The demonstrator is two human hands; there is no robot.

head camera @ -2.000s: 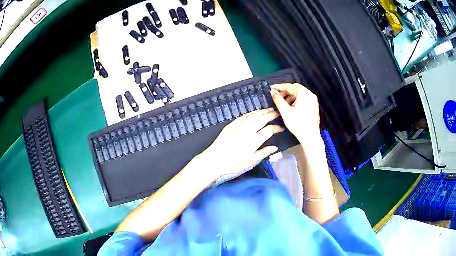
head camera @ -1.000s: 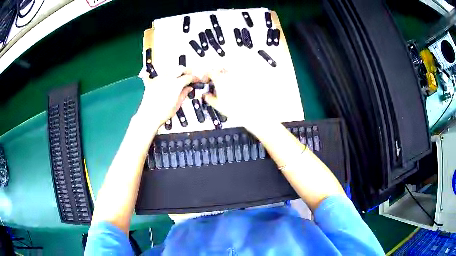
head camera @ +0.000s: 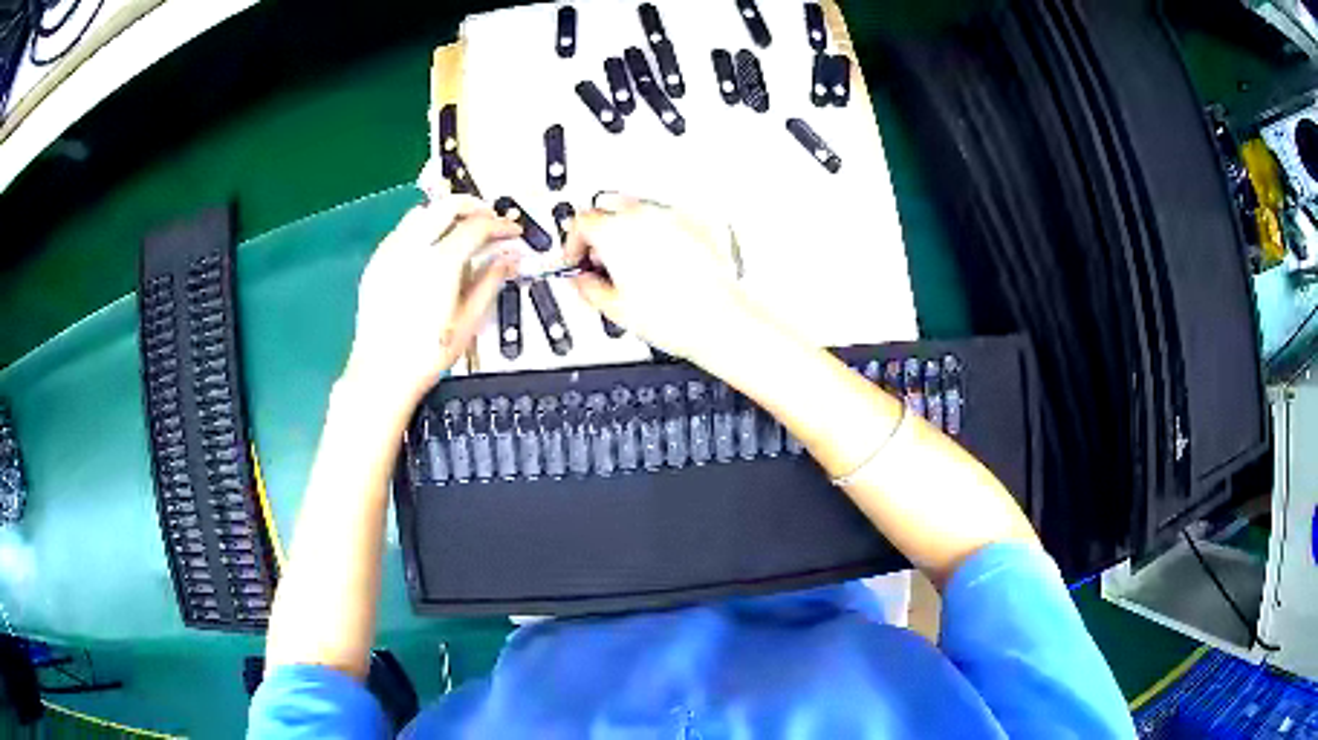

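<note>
My left hand (head camera: 424, 282) and my right hand (head camera: 658, 275) meet over the white sheet (head camera: 766, 217). A thin dark piece, seemingly a small black part (head camera: 552, 272) seen edge-on, lies between their fingertips, pinched from both sides. Several loose black parts, such as one (head camera: 814, 145) at the upper right, lie on the sheet, most with a pale round spot. The holding tray (head camera: 694, 542) lies below the sheet; one row of upright parts (head camera: 607, 434) runs along its far half, and its near half is plain black. My right forearm hides some of the row.
A narrow-looking side tray (head camera: 191, 239) with two rows of parts lies on the green bench (head camera: 340, 289) at left. A tall tray stack (head camera: 1113, 260) stands at right. Blue crates (head camera: 1229, 708) show at lower right, and a tan cardboard edge (head camera: 450, 87) at the sheet's left.
From the tray's right end, both hands moved to the loose parts on the sheet. They now hold a thin dark piece between them. The view has also shifted.
</note>
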